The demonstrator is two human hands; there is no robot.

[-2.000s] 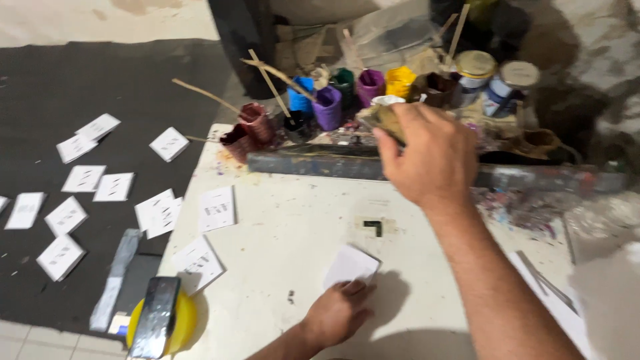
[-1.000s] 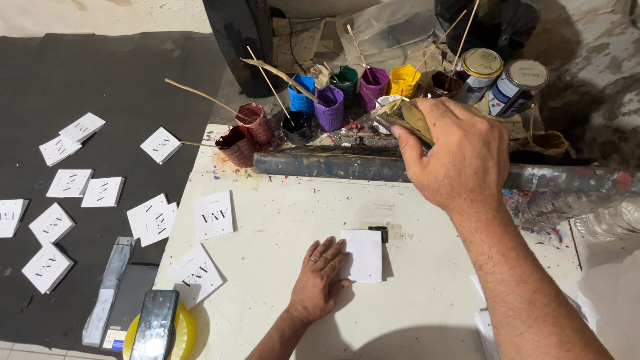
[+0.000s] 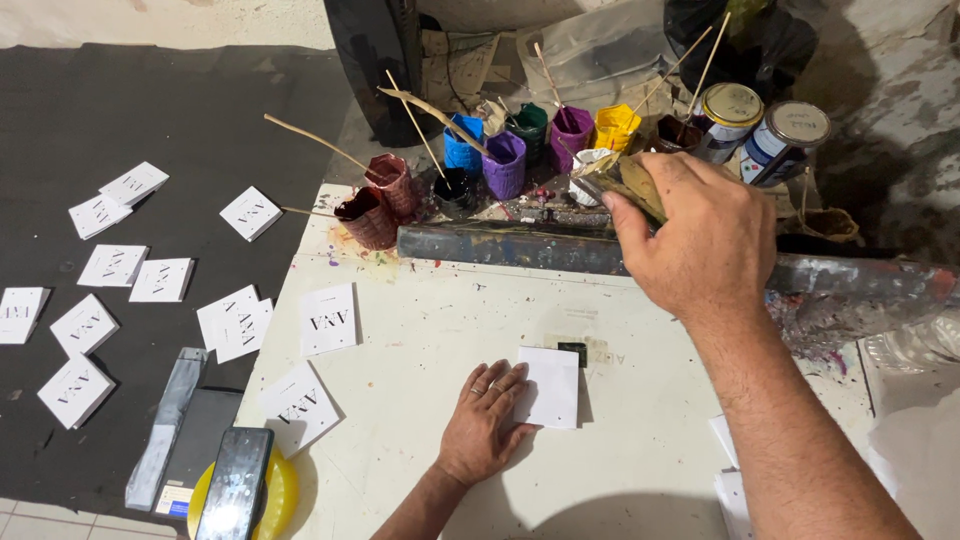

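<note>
My left hand (image 3: 486,420) lies with its fingers on the left edge of a blank white card (image 3: 549,388) on the white board (image 3: 420,375). Beside the card's upper right corner is a small dark corner mark (image 3: 573,354). My right hand (image 3: 697,225) grips a paint-smeared, yellowish-brown block or screen frame (image 3: 634,184), its exact kind unclear, raised over the dark paint-stained bar (image 3: 517,247). A white paint cup (image 3: 589,166) is partly behind it. Printed white cards (image 3: 328,319) lie on the board's left side.
Paint cups (image 3: 505,165) with sticks line the back, beside two paint cans (image 3: 787,139). More printed cards (image 3: 251,214) are spread over the black surface (image 3: 150,112) at left. A phone (image 3: 236,480) rests on a yellow roll or dish (image 3: 281,487) at the front left. Papers (image 3: 731,499) lie at right.
Compared with two seconds ago, the white card sits higher on the board, beside the dark corner mark, and my left hand has moved up with it. My right hand still holds the smeared object near the cups.
</note>
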